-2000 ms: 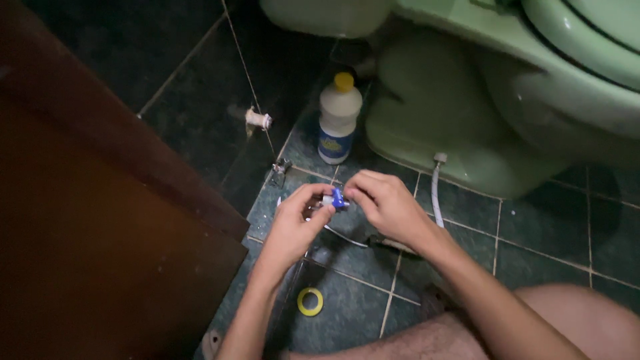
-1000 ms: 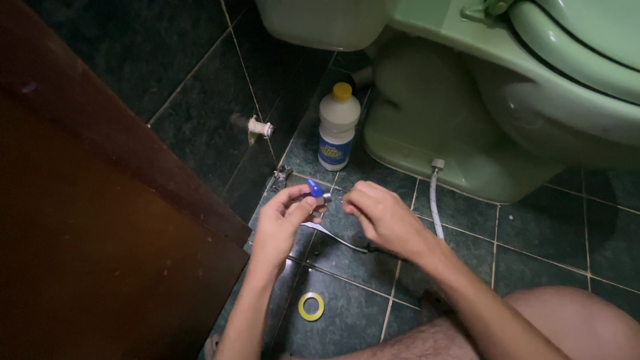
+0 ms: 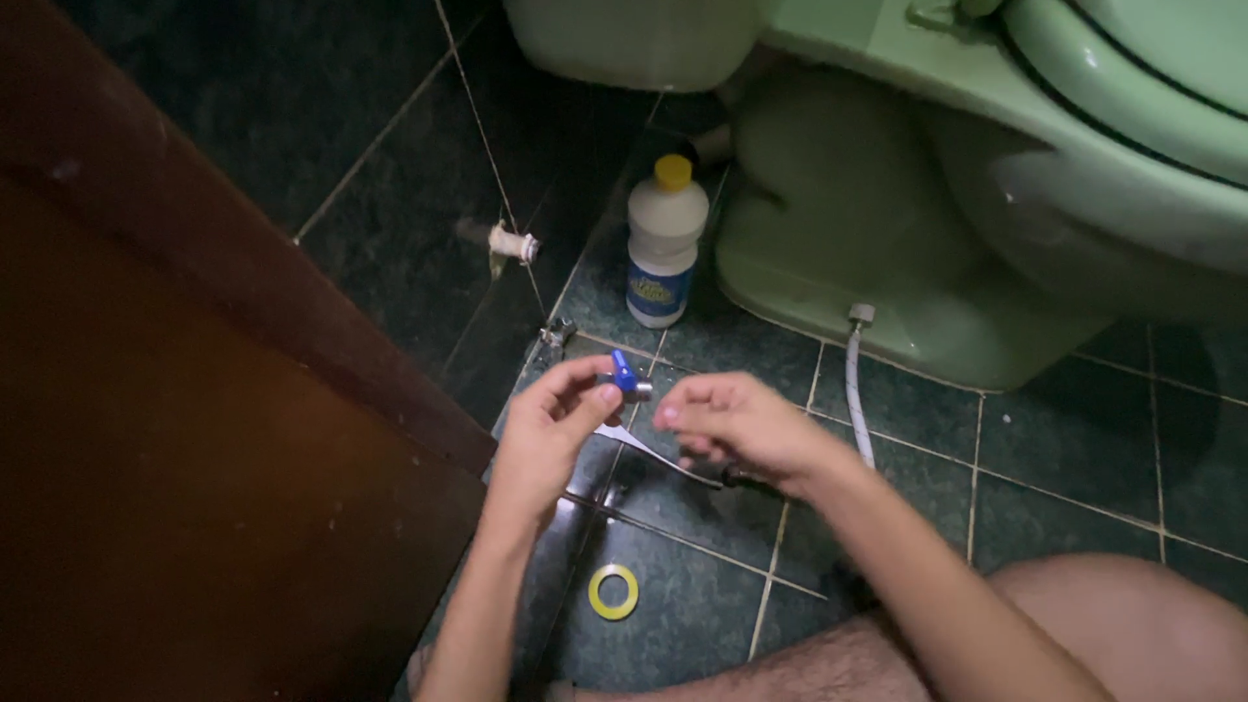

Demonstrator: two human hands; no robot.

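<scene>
A small metal valve with a blue handle (image 3: pixel 624 371) is held between the thumb and fingers of my left hand (image 3: pixel 561 419). Just to its right, my right hand (image 3: pixel 746 429) has its fingers curled near the valve's metal end; whether it pinches anything is too small to tell. Beneath both hands, a long thin metal tool (image 3: pixel 655 456) lies on the floor, partly hidden. A yellow ring-shaped roll of tape (image 3: pixel 613 592) rests on the tiles below my hands. From the tiled wall juts a pipe stub (image 3: pixel 514 244) with whitish wrapping.
A white bottle with a yellow cap (image 3: pixel 668 244) stands beside the green toilet base (image 3: pixel 877 224). A metal fitting (image 3: pixel 558 332) lies in the corner by the wall. A flexible supply hose (image 3: pixel 855 390) is right of my hands. A brown wooden panel (image 3: pixel 234 439) fills the left side.
Two seconds ago both hands were close together at the valve. My right hand has since drawn a little away from it, and the valve's blue handle now points upward.
</scene>
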